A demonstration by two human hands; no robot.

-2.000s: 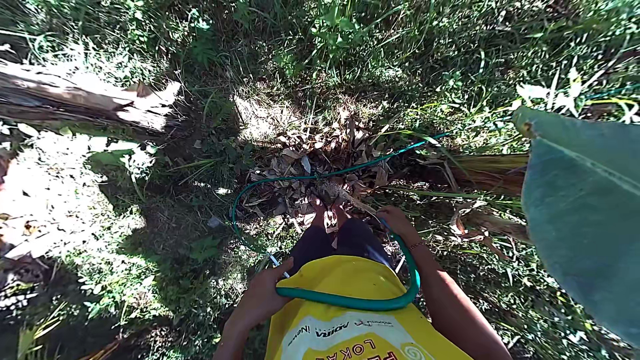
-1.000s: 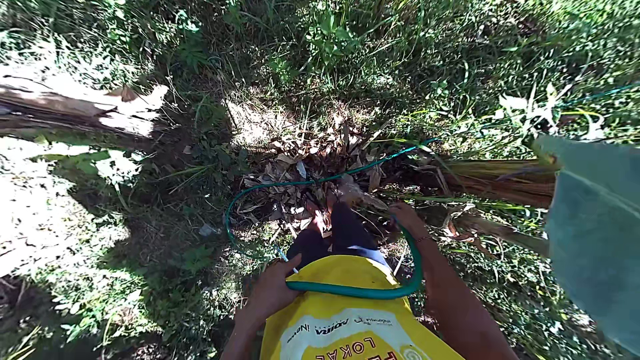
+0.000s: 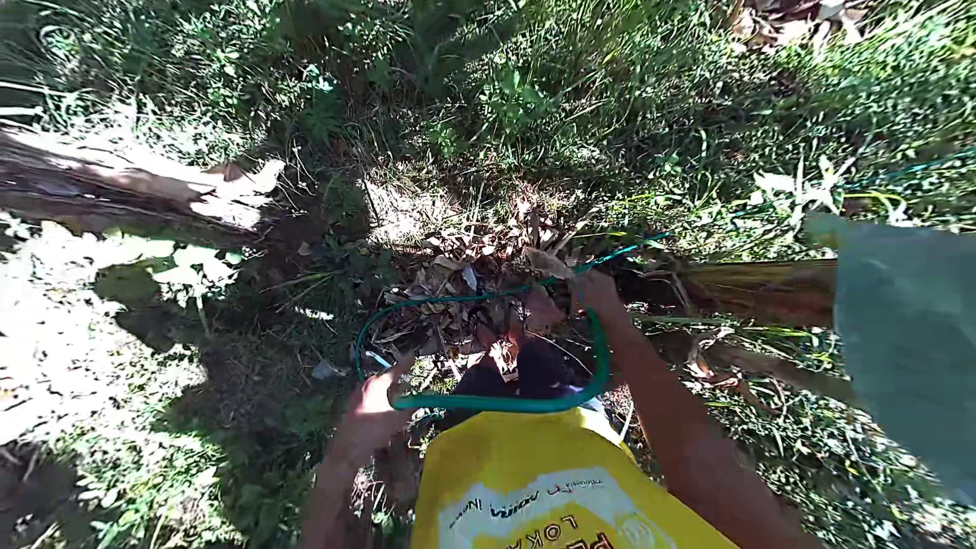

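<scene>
A green hose (image 3: 503,402) bends in a U in front of my yellow shirt (image 3: 526,465). My left hand (image 3: 377,396), at the lower left of centre, grips it where it turns back as a loop. My right hand (image 3: 598,293) holds the hose's other side, right of centre. From the left hand a thinner-looking stretch of green hose (image 3: 450,299) curves up over the leaf litter and runs off past the right hand toward the upper right. My fingertips are blurred on both hands.
Dry leaves (image 3: 488,252) lie around my feet. A fallen, peeling trunk (image 3: 114,183) lies at the left, and a brown-yellow trunk (image 3: 762,290) stands or lies at the right; I cannot tell which. A broad green leaf (image 3: 907,343) hangs close at the right edge. Grass surrounds these.
Both hands have moved forward, away from my shirt, with the hose held between them. The hose's U now sits mostly ahead of the shirt, where it crossed the shirt before.
</scene>
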